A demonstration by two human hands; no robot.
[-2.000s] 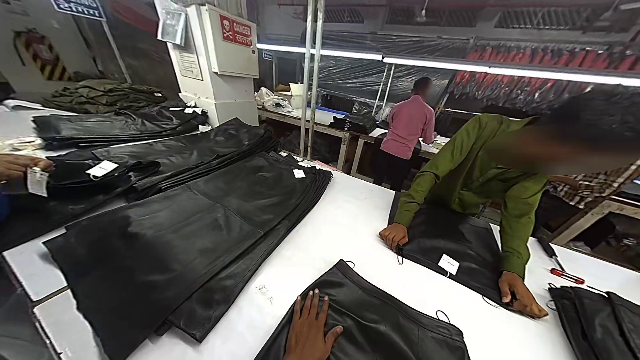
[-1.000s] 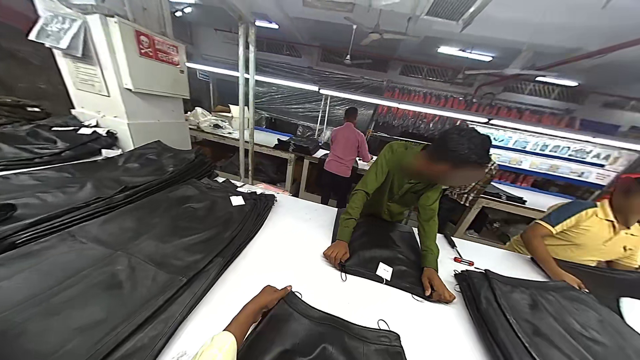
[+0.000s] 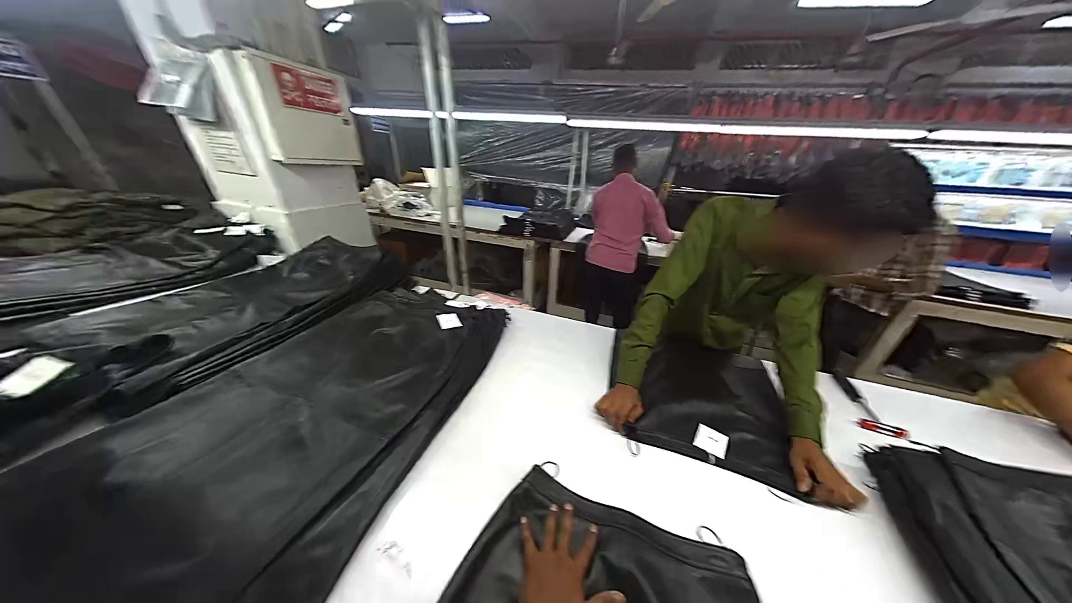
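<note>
Palm down, my left hand (image 3: 559, 557) lies flat with its fingers spread on a black leather-like garment (image 3: 662, 557) at the bottom centre. The garment's waistband has thin loops at its upper edge. My right hand is out of view. Across the white table, a co-worker in a green shirt (image 3: 720, 276) leans over another black garment (image 3: 712, 394) with a white tag (image 3: 710, 440), one hand at each end of its waistband.
Stacked black garments (image 3: 276, 435) cover the left side. More lie in a pile (image 3: 980, 519) at the right edge. A red-handled tool (image 3: 883, 429) rests near the co-worker. Behind stand metal poles (image 3: 444, 151), a white box (image 3: 306, 109) and a person in pink (image 3: 620, 222).
The view swings right and then back left. My left hand was at the garment's upper left corner one second ago; now it lies flat lower on the garment.
</note>
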